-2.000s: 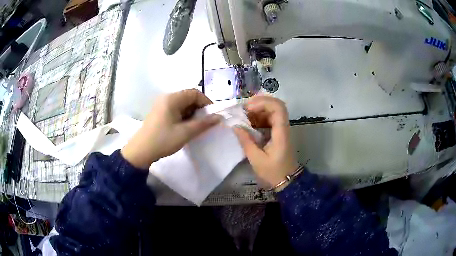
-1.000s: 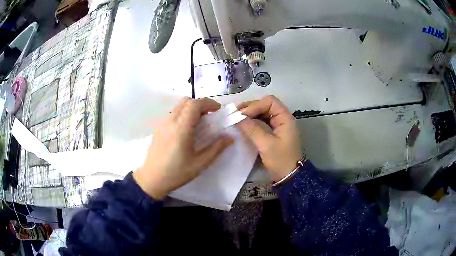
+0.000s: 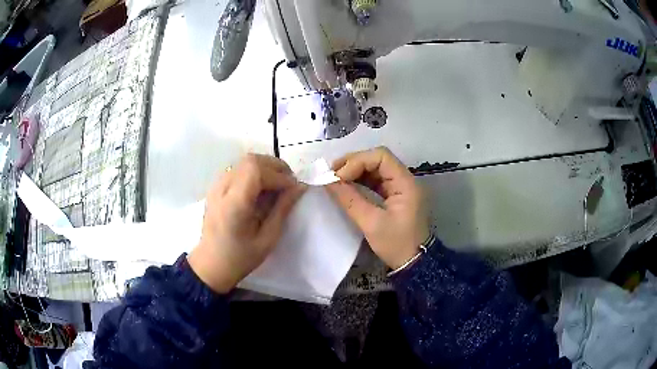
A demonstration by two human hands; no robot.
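My left hand (image 3: 248, 216) pinches the small layered end of a white fabric strip (image 3: 310, 249) between thumb and fingers. My right hand (image 3: 385, 205) pinches the same end from the right, close beside the left fingertips. The end stands up a little between the hands, in front of the needle plate (image 3: 302, 119). The broad part of the fabric hangs below my hands over the table's front edge. A long part of the strip runs left under my left hand onto the checked cloth. The sewing machine (image 3: 461, 25) stands behind my hands, its needle area not touching the fabric.
The checked, plastic-covered cloth (image 3: 94, 137) covers the table's left side. Red-pink scissor handles (image 3: 27, 140) lie at its far left. A grey wrapped oval (image 3: 232, 43) is left of the machine head. A crumpled white heap (image 3: 609, 317) is low right, below the table edge.
My hands have drawn slightly apart around the pinched end, and my left fingers have curled in from lying flatter on the fabric. The view has shifted slightly.
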